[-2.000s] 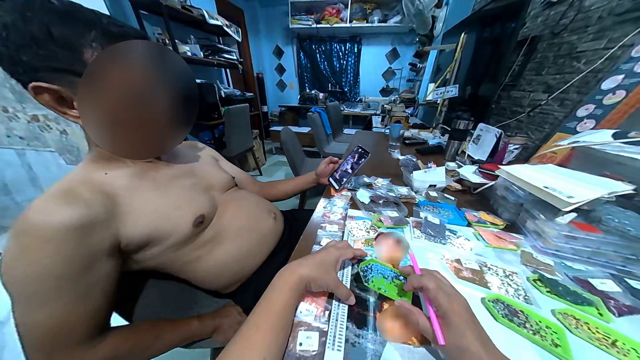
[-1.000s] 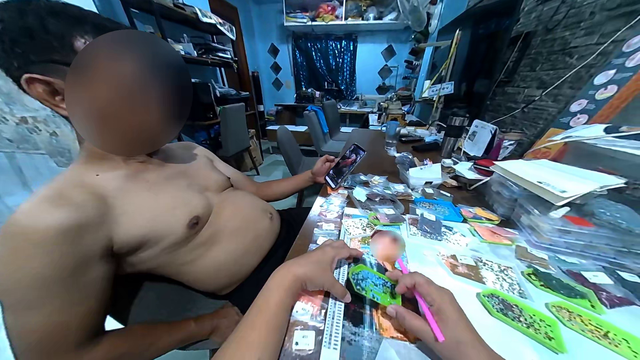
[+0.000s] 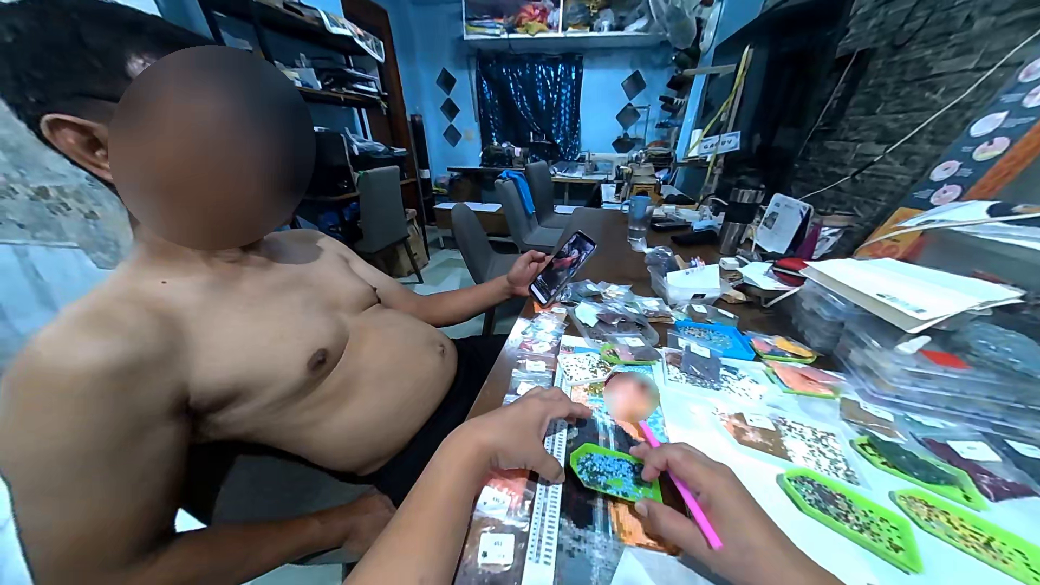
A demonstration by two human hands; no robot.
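Note:
My right hand (image 3: 691, 496) holds a pink pen-like tool (image 3: 691, 504), and its fingertips touch the right end of a green plastic tray (image 3: 613, 473) with small blue beads in it. The tray lies over a partly covered diamond-painting canvas (image 3: 593, 536). To the left of the tray, my left hand (image 3: 532, 431) rests on the canvas edge, fingers apart, with nothing in it. Beneath its fingers runs a white strip with printed marks (image 3: 546, 520). A blurred round patch covers part of the picture just above the tray.
At the left sits a person (image 3: 309, 349) with a phone (image 3: 562, 268) in one hand. On the right lie green trays of beads (image 3: 849, 516) and small bead bags (image 3: 967, 467). A blue tray (image 3: 713, 340) and stacked clear plastic boxes (image 3: 910, 374) stand further back.
The green tray has changed its tilt between my hands, and my right fingers have come to its right end. My left hand has barely moved.

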